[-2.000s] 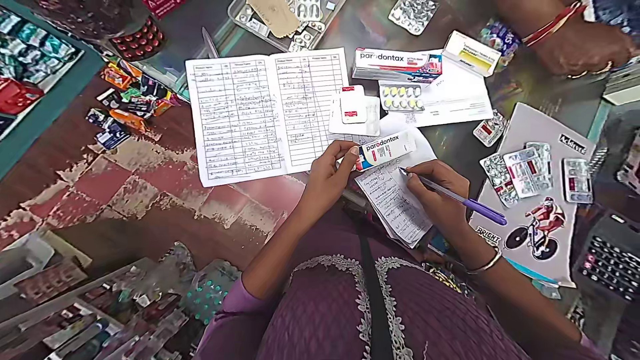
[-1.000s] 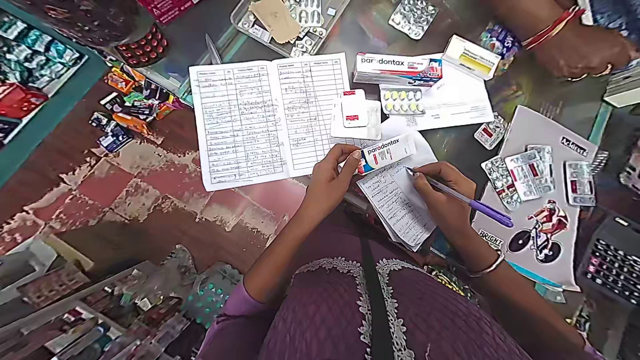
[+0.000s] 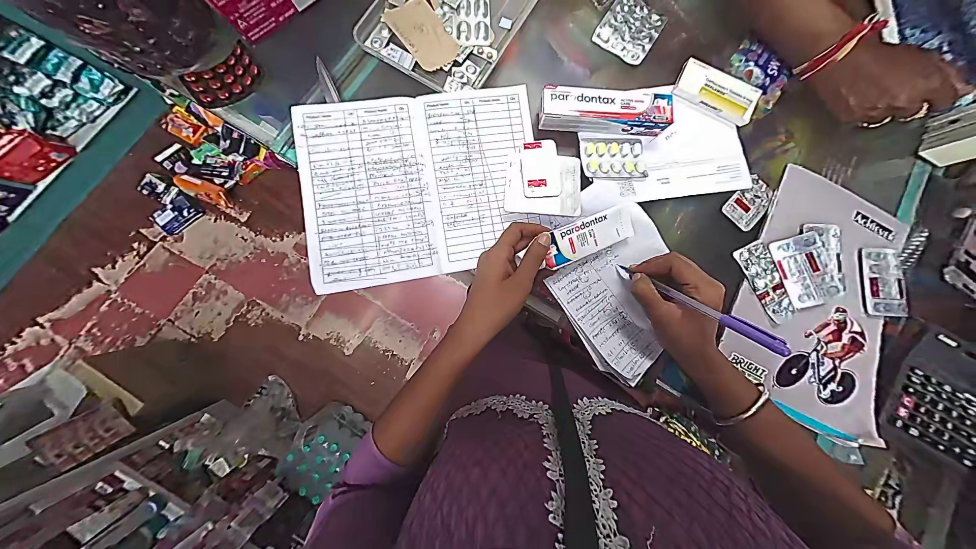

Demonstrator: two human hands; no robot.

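My left hand (image 3: 509, 276) pinches the end of a Parodontax toothpaste tube (image 3: 589, 238), which lies over the top of a handwritten notepad (image 3: 610, 316). In my right hand (image 3: 679, 301) is a purple-capped pen (image 3: 751, 334), its tip on the page just below the tube. An open ledger with ruled columns (image 3: 366, 198) lies to the left. White packets (image 3: 541, 171) rest on its right page. Beyond the tube are a Parodontax carton (image 3: 606, 109), a blister pack of yellow and white capsules (image 3: 614, 158) and a white medicine box (image 3: 717, 90) on a printed paper (image 3: 701, 164).
Blister packs (image 3: 807, 267) lie on a grey notebook with a cyclist picture (image 3: 801, 197), beside a black calculator (image 3: 934, 404). Another person's hand (image 3: 888, 80) is at the upper right. A plastic tray of tablets (image 3: 511, 30) stands at the back, a steel blade-like object (image 3: 326, 80) near the ledger.
My right hand and the pen tip have shifted slightly over the notepad. My left hand keeps its pinch on the tube.
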